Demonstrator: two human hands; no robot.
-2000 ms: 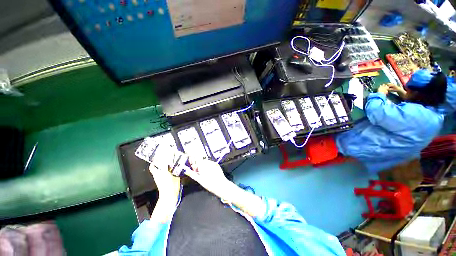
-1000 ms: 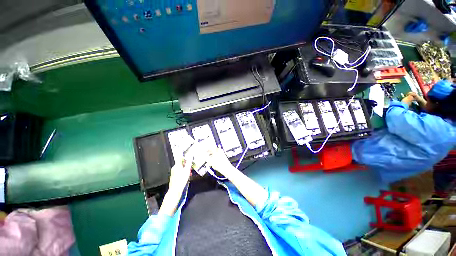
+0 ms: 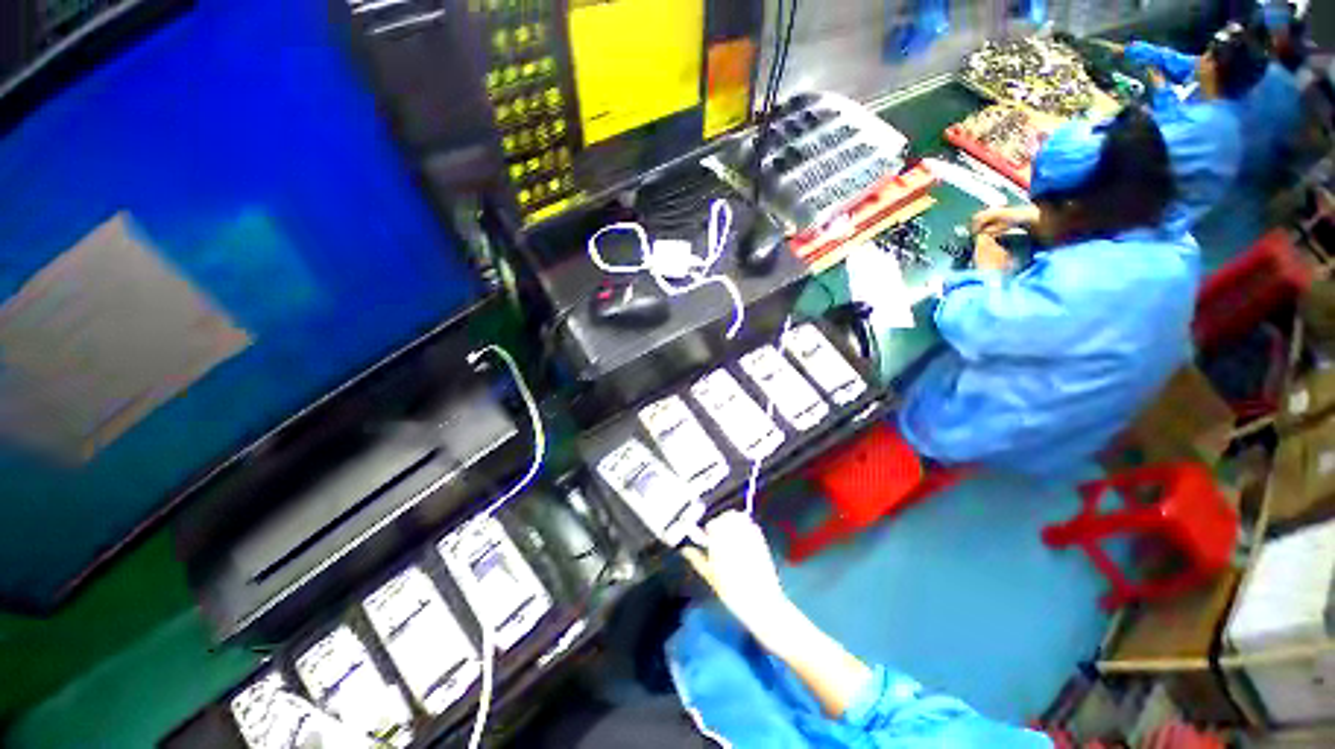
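Note:
My right hand is at the near end of the leftmost phone unit in the right phone tray. Its fingers are closed on the white plug of a USB data cable, at that phone's edge. The leftmost phone lies tilted against its neighbour. The left phone tray holds several phone units, cut off at the bottom edge, with a white cable running down over it. My left hand is not in view.
A black computer case behind the right tray carries a mouse and looped white cable. Large monitor at left. A coworker in blue sits at right, near red stools and parts trays.
The view has swung to the right. My right hand has moved from the left tray to the plug at the right tray. My left hand has gone out of view.

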